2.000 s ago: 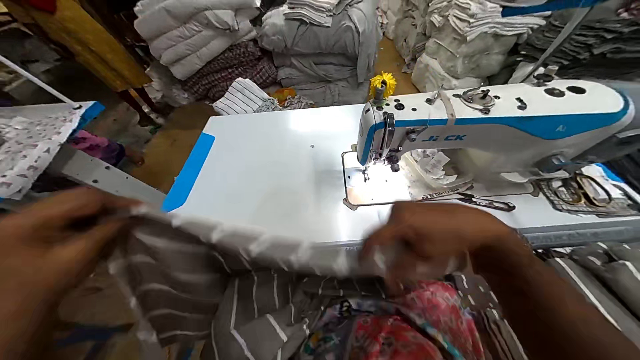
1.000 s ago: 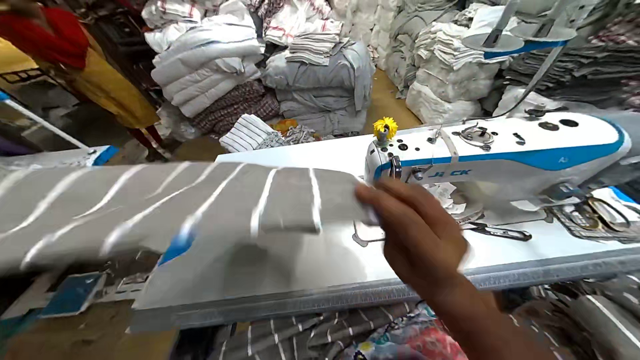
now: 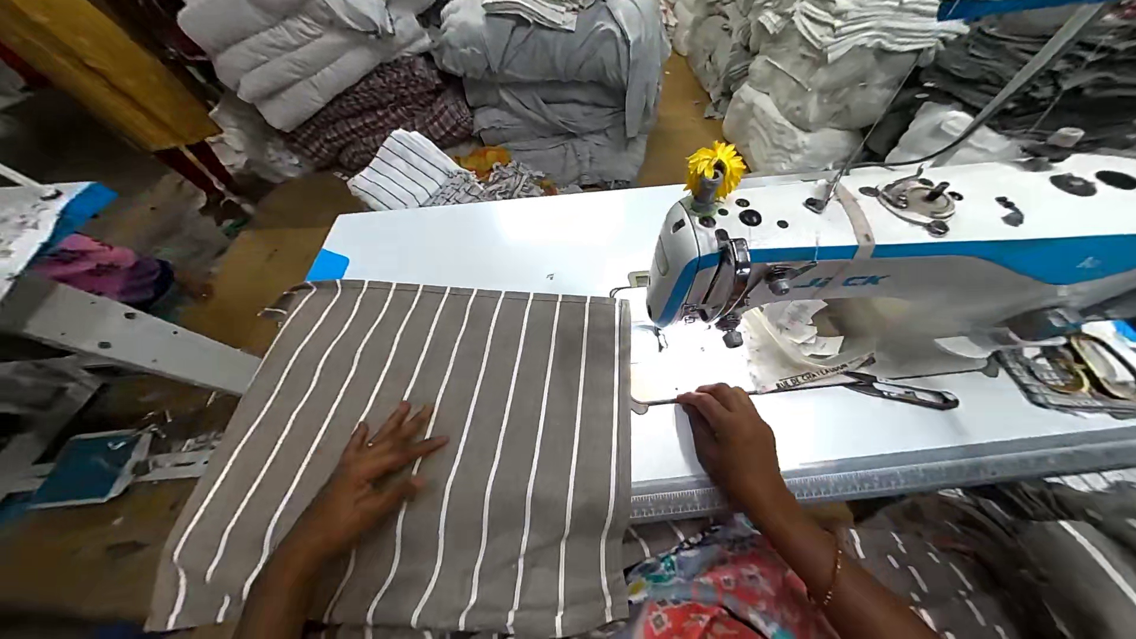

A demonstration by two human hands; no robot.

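A grey-brown cloth with white stripes (image 3: 506,426) lies spread over the left part of the white sewing table (image 3: 497,235), its lower part reaching past the front edge. My left hand (image 3: 377,475) rests on it with fingers spread. Right of the cloth, my right hand (image 3: 732,444) is on the table at the front edge of the lit needle plate, fingertips together; whether something thin is between them cannot be told. The Jack sewing machine (image 3: 799,257) stands behind that hand, its needle area (image 3: 661,337) just right of the cloth's upper right corner.
Thread snips (image 3: 901,390) and a label strip with writing (image 3: 812,377) lie under the machine arm. A wire tray (image 3: 1065,373) is at the right. Cloth stacks (image 3: 550,89) stand behind the table. Part of a person (image 3: 115,80) shows at upper left, above a metal frame (image 3: 142,346).
The striped cloth, held up in front of the table earlier, is now laid flat on it. My right hand has let go of the cloth and moved beside the needle plate.
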